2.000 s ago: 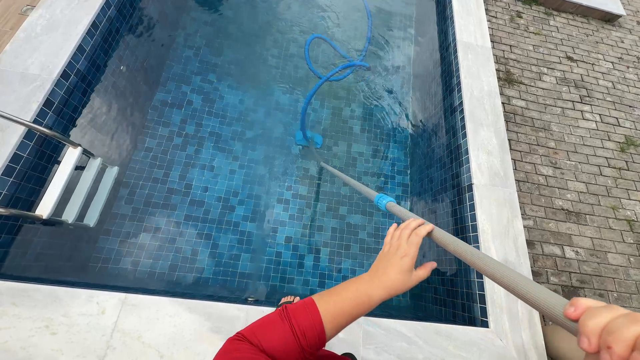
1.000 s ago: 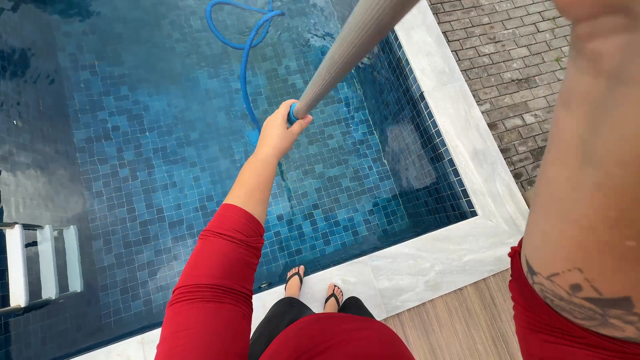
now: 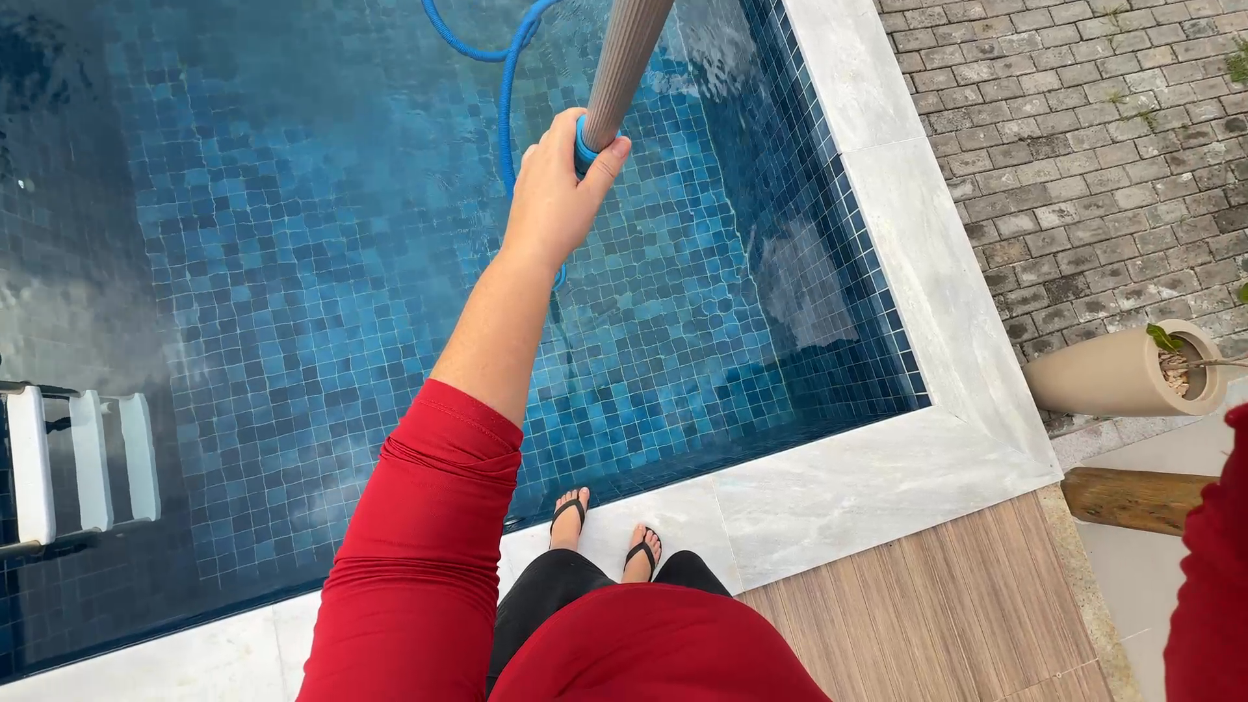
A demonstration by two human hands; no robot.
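Note:
My left hand (image 3: 561,185) is closed around a grey ribbed telescopic pole (image 3: 629,63) at its blue locking collar (image 3: 585,144). The arm stretches out over the pool water. From the hand the pole rises steeply toward the top edge of the view, where its upper part is cut off. Behind my hand a blue pool hose (image 3: 506,117) loops in the water and runs down past the wrist. The lower end of the pole and what it bears are mostly hidden behind my hand and forearm. My right hand is outside the view; only a red sleeve (image 3: 1214,575) shows at the right edge.
My feet in black flip-flops stand on the pale stone coping (image 3: 838,487) at the water's edge. A white-stepped pool ladder (image 3: 90,458) is at the left. Wood-look flooring (image 3: 936,595), grey pavers (image 3: 1072,146), a beige planter (image 3: 1111,375) and a wooden post (image 3: 1131,499) lie to the right.
Two seconds ago my left hand was spread beside the slanting pole; now it grips the collar. The pole has become much steeper. My right hand, earlier on the pole's near end, has left the view.

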